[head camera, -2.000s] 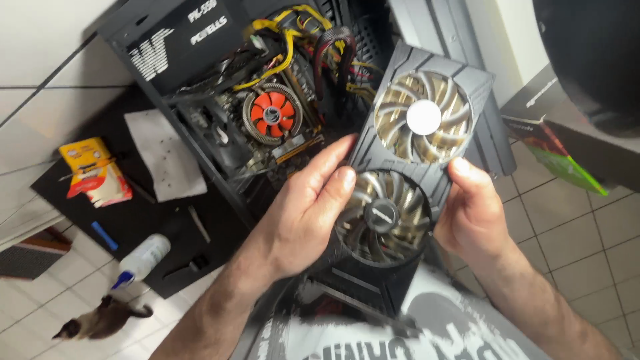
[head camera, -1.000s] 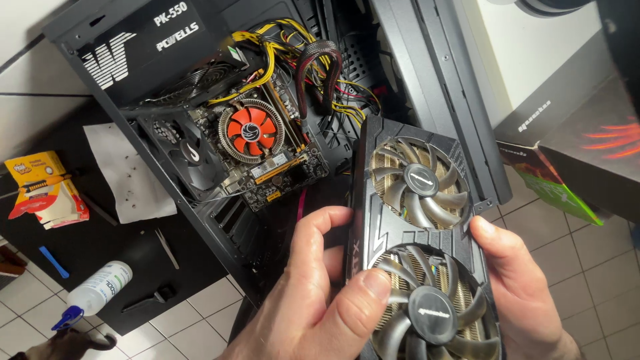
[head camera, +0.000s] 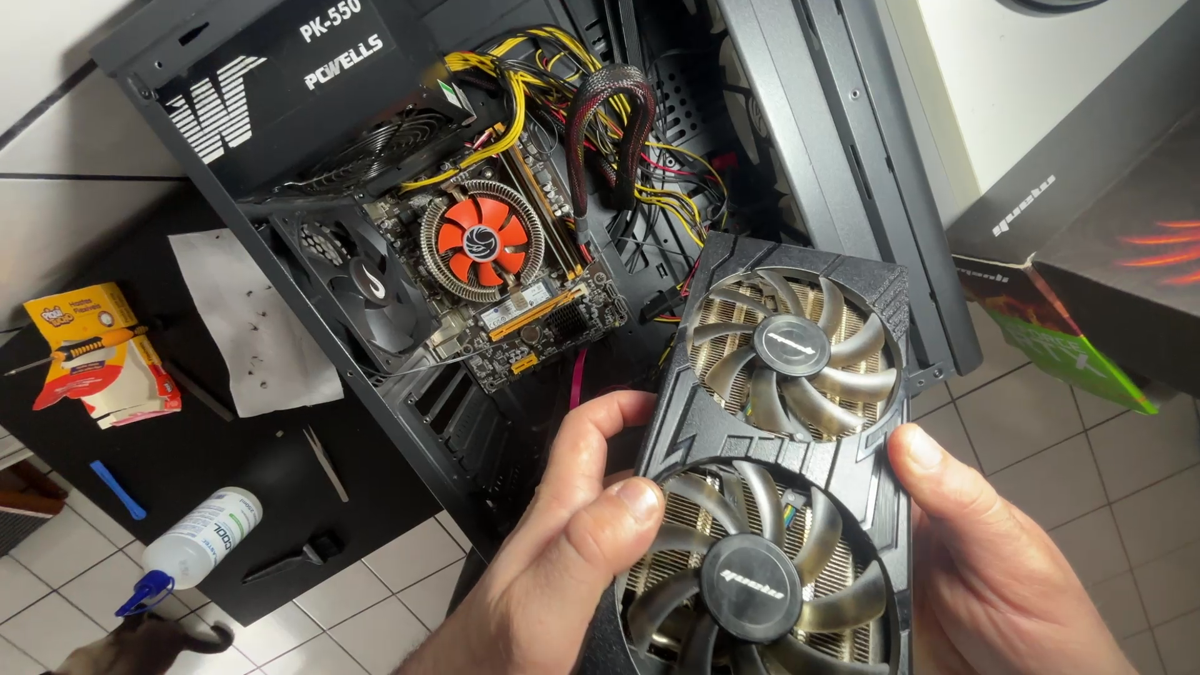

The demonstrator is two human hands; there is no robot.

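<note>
Both my hands hold a black dual-fan graphics card (head camera: 778,448), its fans facing me. My left hand (head camera: 562,534) grips the card's left edge, the thumb by the lower fan. On the opposite edge is my right hand (head camera: 994,553), thumb on the shroud between the fans. The card's lower end runs out of view. Behind it lies an open black computer case (head camera: 844,141) with a motherboard (head camera: 553,328), a round CPU cooler with a red fan (head camera: 481,242), a black case fan (head camera: 370,286), a power supply (head camera: 281,84) and a sleeved cable loop (head camera: 609,103).
On the black table (head camera: 281,506) at left are a paper sheet (head camera: 258,328) with small screws, a screwdriver (head camera: 84,347) on yellow packaging (head camera: 103,384), tweezers (head camera: 325,464), a blue pry tool (head camera: 118,489), a bottle (head camera: 206,534) and a brush (head camera: 292,558). Boxes (head camera: 1078,225) stand right; a cat (head camera: 141,647) is lower left.
The card has moved lower in view between two seconds ago and one second ago, uncovering more of the case's inside. Both hands have kept their hold on it. The view has shifted.
</note>
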